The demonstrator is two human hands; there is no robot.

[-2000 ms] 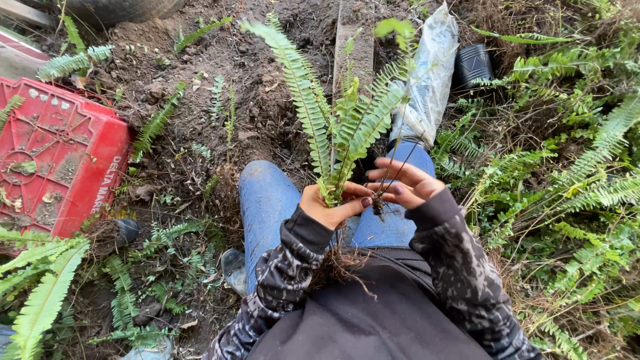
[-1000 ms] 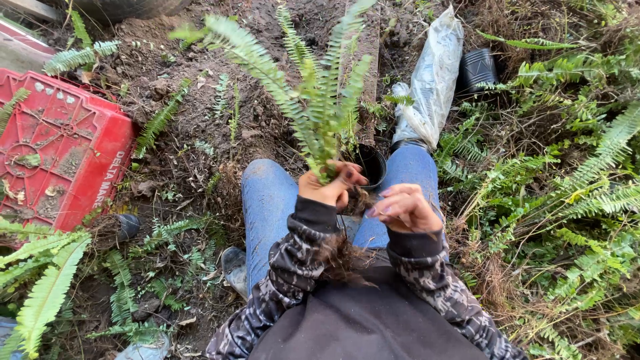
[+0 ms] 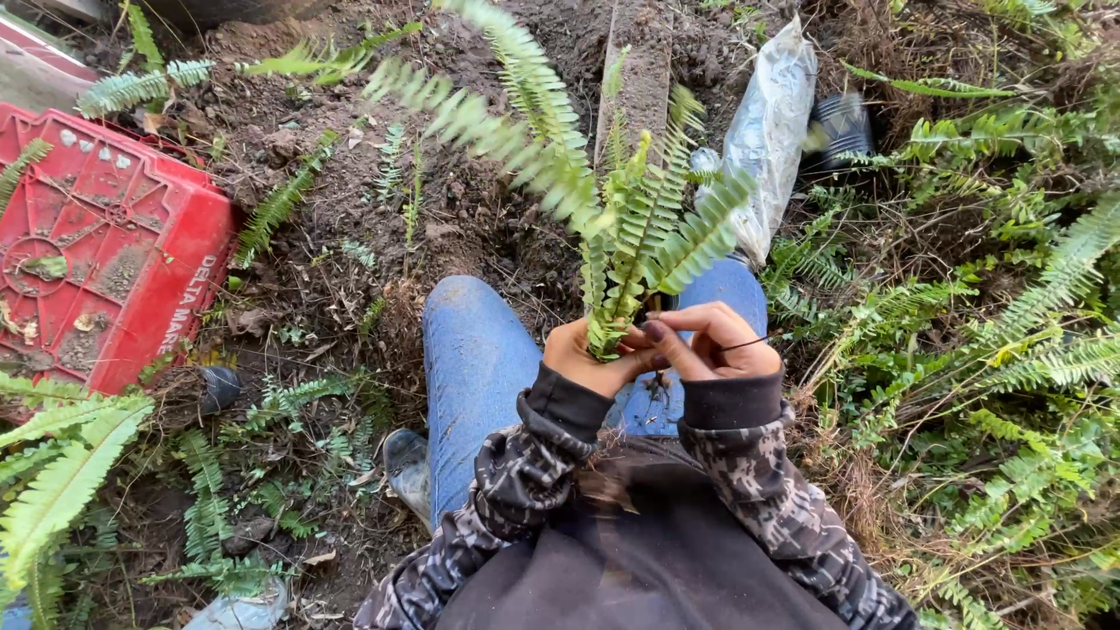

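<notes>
A fern plant [image 3: 634, 236] with several green fronds stands upright above my lap, its base in my left hand [image 3: 591, 357]. My right hand [image 3: 713, 341] meets the left at the base of the fronds, thumb and fingertip pinched on a thin dark stem that runs out past its knuckles to the right. Dark roots [image 3: 658, 387] hang below the hands, over my jeans. Part of a dark pot's rim [image 3: 663, 302] shows just behind the right fingers; the rest is hidden.
An upturned red plastic crate [image 3: 105, 245] lies at left. A wooden board [image 3: 637, 79], a soil-smeared clear plastic bag [image 3: 770, 131] and a black plastic pot [image 3: 842, 131] lie ahead. Dense ferns [image 3: 1006, 350] grow at right, with more fronds [image 3: 79, 464] at lower left.
A second ago my hands were apart, the right one off the plant; now the right has come in to the fern's base beside the left. The fronds have swung about.
</notes>
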